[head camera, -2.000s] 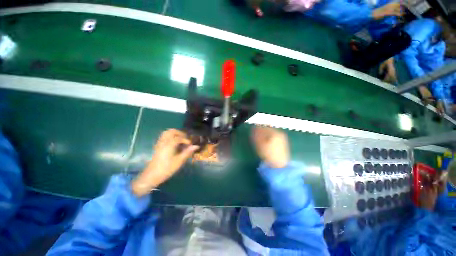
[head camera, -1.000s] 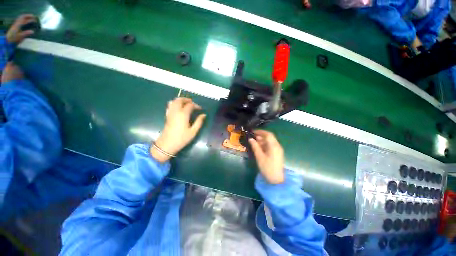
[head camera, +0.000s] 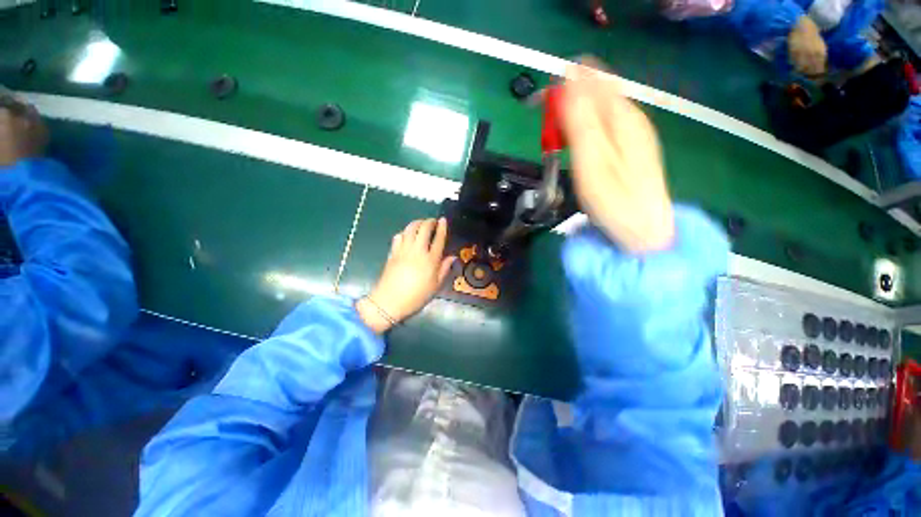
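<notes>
The black press fixture (head camera: 505, 192) stands on the green bench at the conveyor's near edge. A round black part (head camera: 479, 273) lies in the orange locating nest (head camera: 476, 292) on its base. My left hand (head camera: 412, 271) rests at the left side of the fixture, fingertips beside the nest; I see nothing held in it. My right hand (head camera: 616, 157), blurred, is at the red handle (head camera: 552, 119) of the toggle clamp and covers its right side. The handle is upright. The right side of the fixture is hidden behind my right hand.
The green conveyor belt (head camera: 273, 61) carries several round black parts (head camera: 330, 116). A clear blister tray (head camera: 757, 374) with rows of round black parts lies at right, a red bin (head camera: 905, 404) beyond it. Another worker's blue sleeve (head camera: 66, 242) is at left. A person opposite handles a large black object (head camera: 833, 106).
My right hand has moved from the nest up to the red handle. My left hand has moved right to the fixture's side. The round part now sits visible in the nest.
</notes>
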